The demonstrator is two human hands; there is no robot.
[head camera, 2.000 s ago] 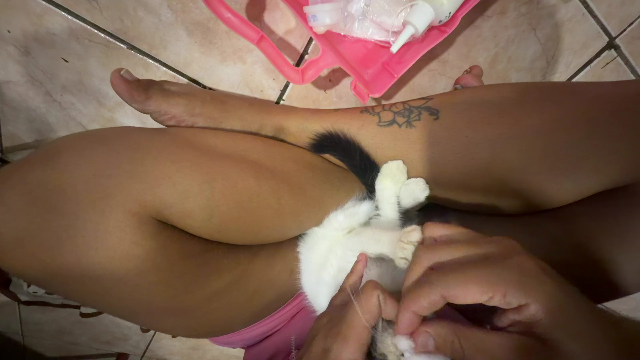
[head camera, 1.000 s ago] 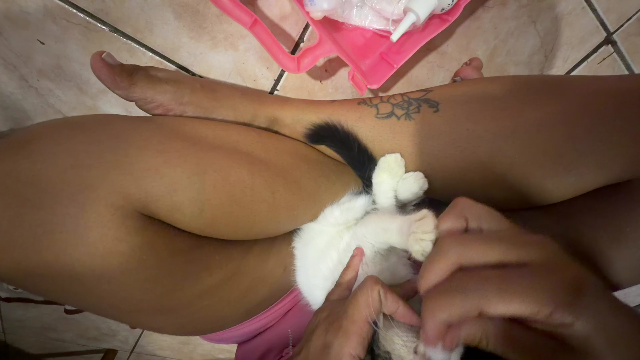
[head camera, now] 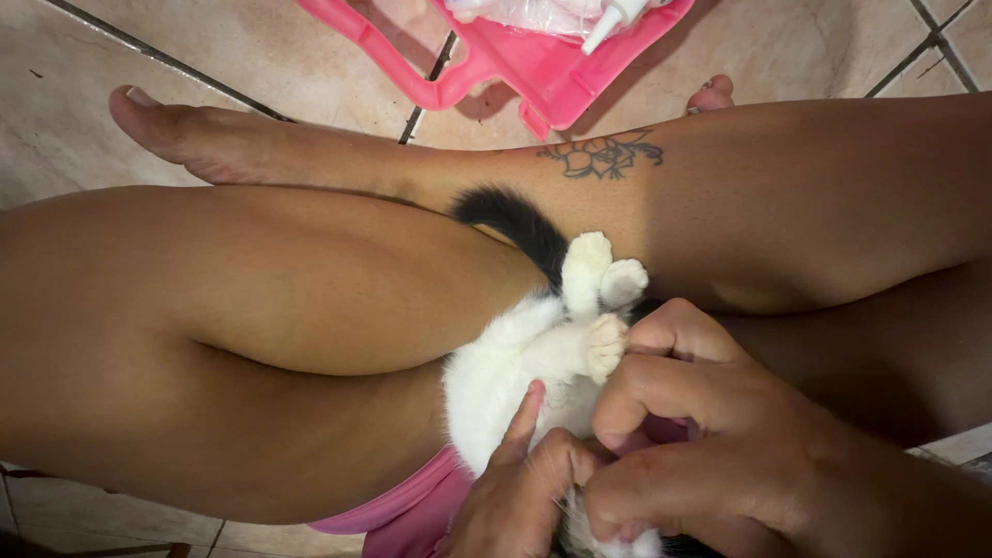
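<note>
A black and white kitten [head camera: 496,372] lies between my bare legs, its black tail [head camera: 515,221] pointing away from me and its white hind paws [head camera: 587,267] close together. A front paw [head camera: 607,346] touches or nearly touches the fingers of my right hand [head camera: 697,434]. My left hand [head camera: 519,496] rests on the kitten's body with its index finger stretched along the white fur. Both hands meet near the kitten's head at the bottom edge, fingers bent. The head is mostly hidden; whether anything small is pinched there cannot be told.
A pink plastic tray or lid with a handle [head camera: 554,70] lies on the tiled floor beyond my legs. On it are a clear plastic bag [head camera: 535,15] and a white bottle with a pointed nozzle [head camera: 612,23]. Pink cloth [head camera: 411,504] shows beneath the kitten.
My right hand's fingers have shifted and bent differently over the kitten's head. A white thread-like line seen by my left fingers two seconds ago no longer shows.
</note>
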